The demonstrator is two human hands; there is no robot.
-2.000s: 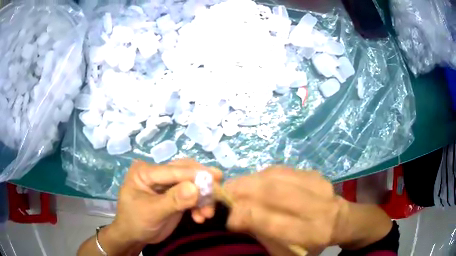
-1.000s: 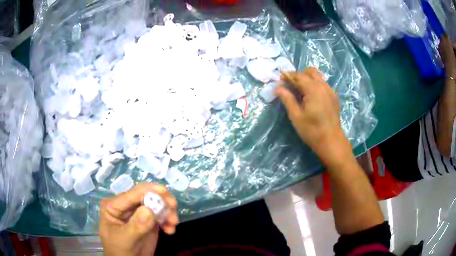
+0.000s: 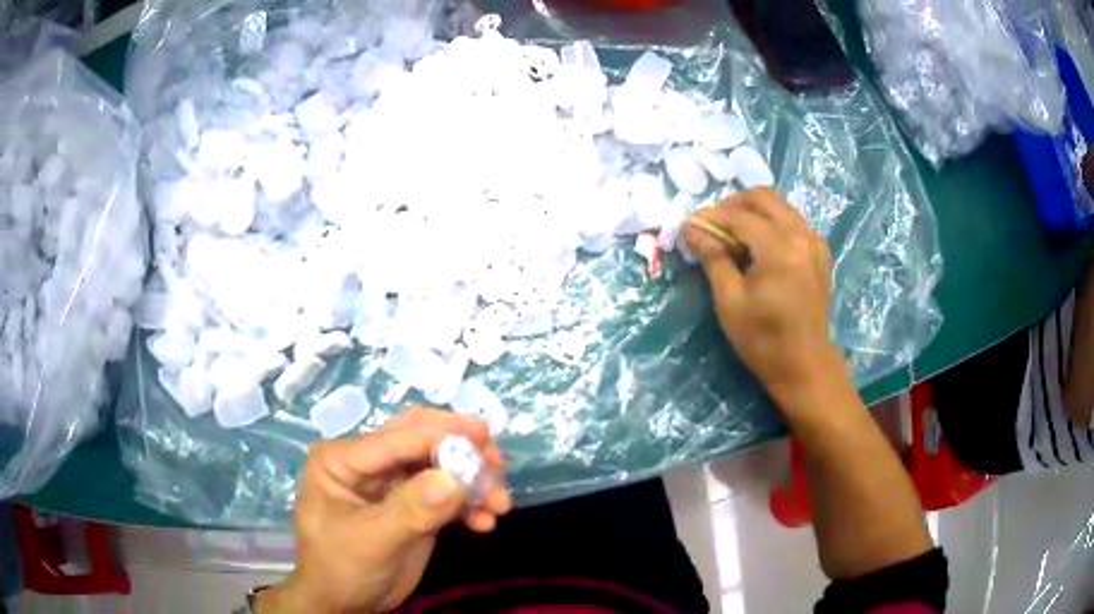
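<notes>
My left hand point(image 3: 372, 510) holds a small clear housing with a white holed insert point(image 3: 460, 459) at its top, between thumb and fingers, below the table edge. My right hand point(image 3: 774, 288) is at the right side of the white parts pile point(image 3: 456, 180), with a thin tan wooden stick point(image 3: 720, 235) held in it. Its fingertips are at a frosted white piece beside the pile; whether they grip it I cannot tell. A small red and white piece point(image 3: 650, 254) lies just left of these fingertips. Frosted housings point(image 3: 341, 410) lie loose around the pile.
A clear plastic sheet point(image 3: 648, 384) lies under the pile on the green table point(image 3: 978, 258). A bulging poly bag point(image 3: 60, 264) is at left, another point(image 3: 948, 72) at upper right. A dark flat phone-like thing point(image 3: 798, 46), a blue item point(image 3: 1058, 156), red stools point(image 3: 936, 462) and a person's striped clothing point(image 3: 1052, 390) also show.
My right hand has left the housing at my left hand and reached up to the pile's right side with the stick. My left hand keeps its part. The view has shifted.
</notes>
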